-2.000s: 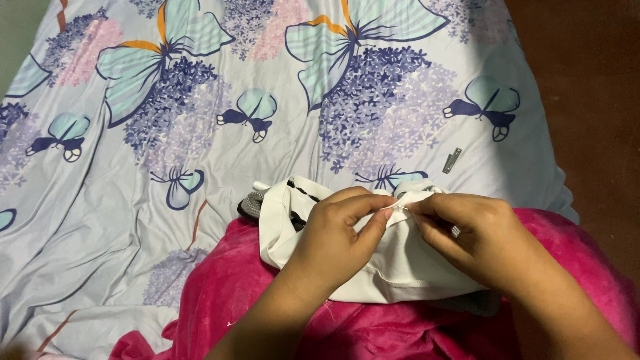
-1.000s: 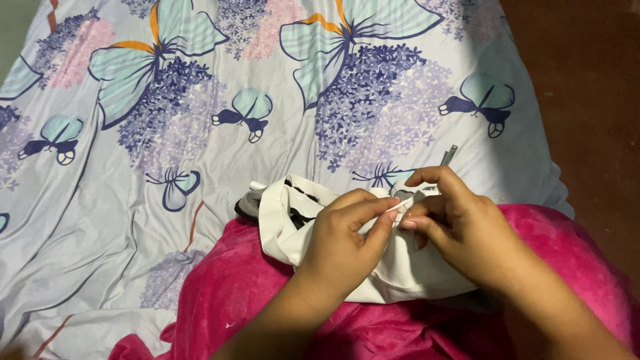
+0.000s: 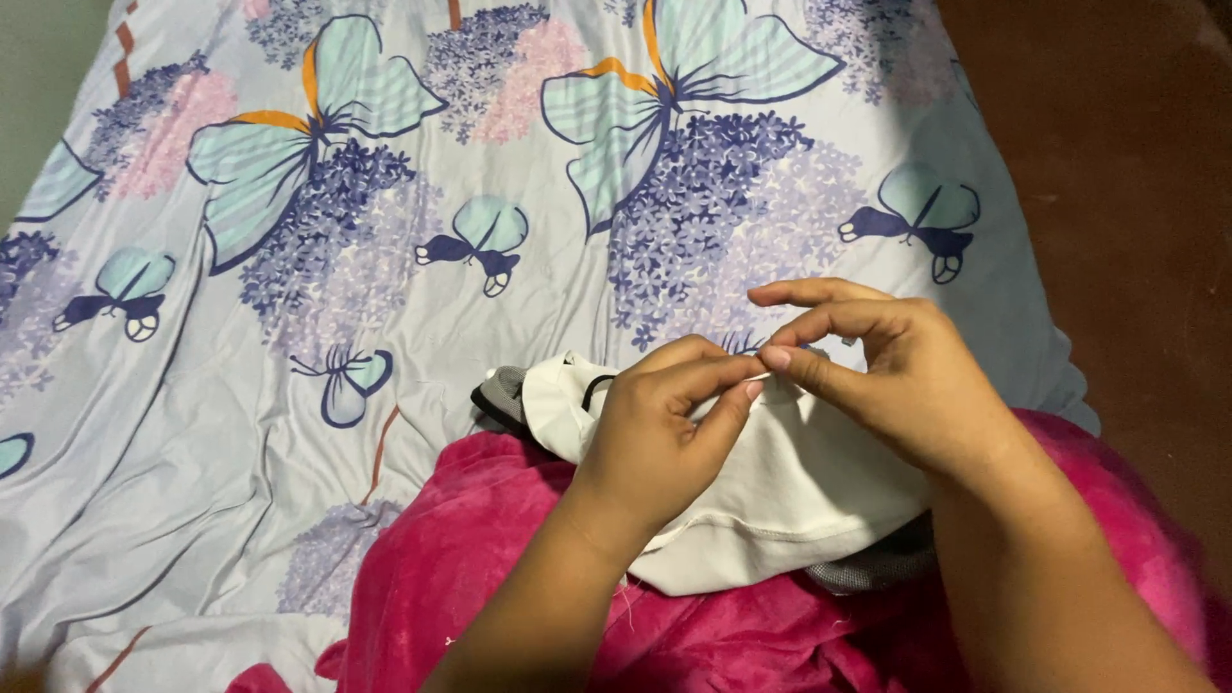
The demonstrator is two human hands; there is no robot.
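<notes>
A white fabric garment with dark and grey mesh parts lies bunched on the pink plush blanket over my lap. Pinched between the thumb and index finger of my left hand is a raised edge of the white cloth. The thumb and a fingertip of my right hand meet close beside that edge, with another finger lifted; whether they hold a needle or thread is too small to tell. Behind the right hand, a bit of a small grey metallic object shows.
A bedsheet printed with butterflies and flowers spreads ahead and to the left, wrinkled at the lower left. The pink plush blanket covers the near side. Beyond the bed's right edge lies a brown floor.
My right hand has shifted its fingers at the cloth edge, one finger now lifted, and covers most of the small metallic object that lay in plain view. My left hand keeps its pinch.
</notes>
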